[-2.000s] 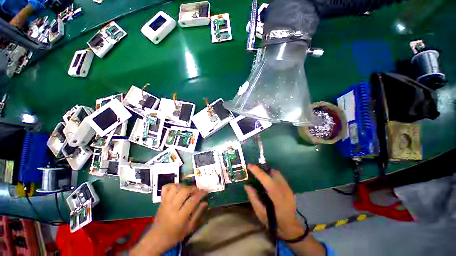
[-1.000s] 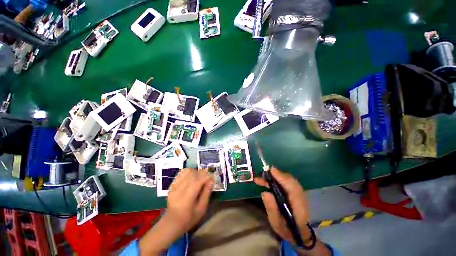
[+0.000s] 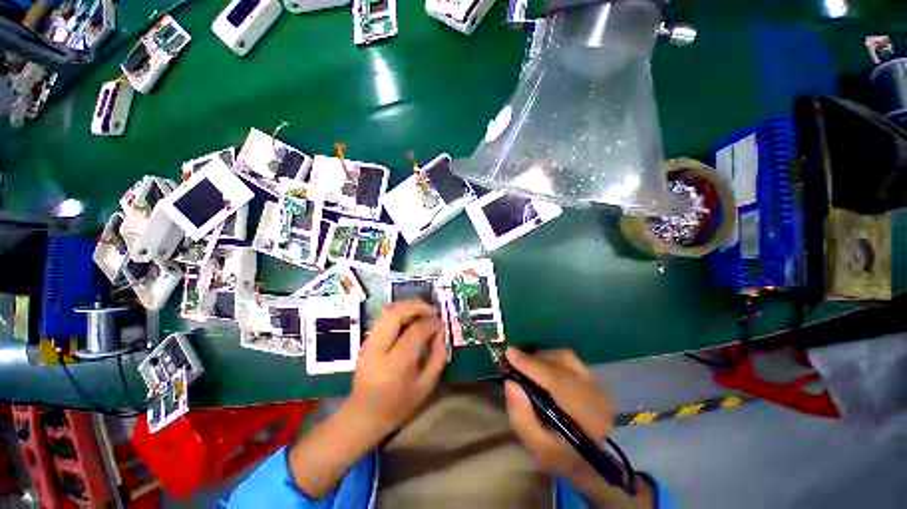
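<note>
My right hand (image 3: 559,406) grips the black soldering iron (image 3: 557,418), its metal tip pointing up and left onto the housing with the green circuit board (image 3: 467,290). My left hand (image 3: 403,356) is over the lower part of the adjoining housing half with a dark display (image 3: 413,290). Its thumb and fingertips are pinched together beside the board. Whether a thin strand is between them cannot be made out. The two halves lie side by side near the bench's front edge.
Many white housings (image 3: 206,201) are piled at left. A clear fume hood (image 3: 587,109) hangs above, right of centre. A round bowl with silvery scraps (image 3: 679,211), a blue soldering station (image 3: 761,209) and a sponge tray (image 3: 857,256) stand at right. Red crates (image 3: 55,452) are below left.
The iron's tip has come down from the bare mat onto the board housing. My left hand has moved right, towards the board. The camera view has shifted slightly.
</note>
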